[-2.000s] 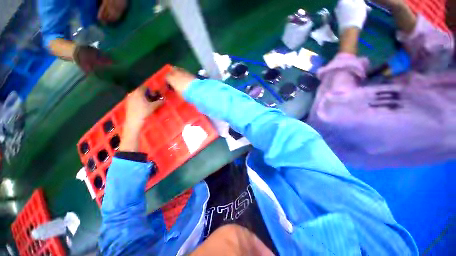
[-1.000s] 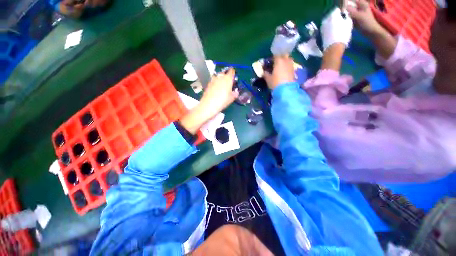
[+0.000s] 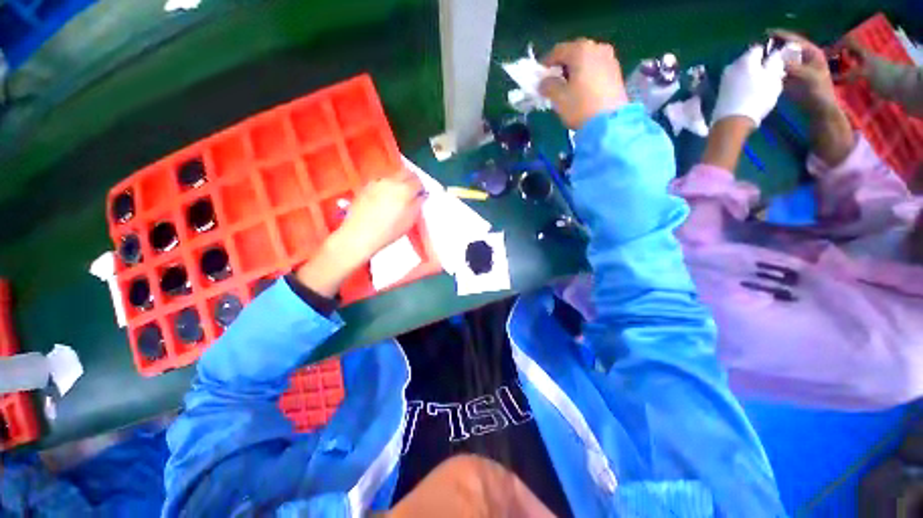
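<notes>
The orange-red parts tray lies on the bench, its left part partly filled with dark round watch heads. My left hand is over the tray's right side, fingers bent together; whether it holds anything cannot be told. My right hand is raised right of the metal post and grips a crumpled white wipe. One dark disc lies on a small white paper square near the bench edge. Several loose discs lie between my hands.
A grey metal post stands behind the tray. White paper lies at its right edge, near a yellow strip. A whitish bottle stands beyond my right hand. A person in pink, one white glove, works at right.
My left hand has moved from the loose discs back over the tray's right side. My right hand has moved from the bottle area towards the post and now holds the wipe.
</notes>
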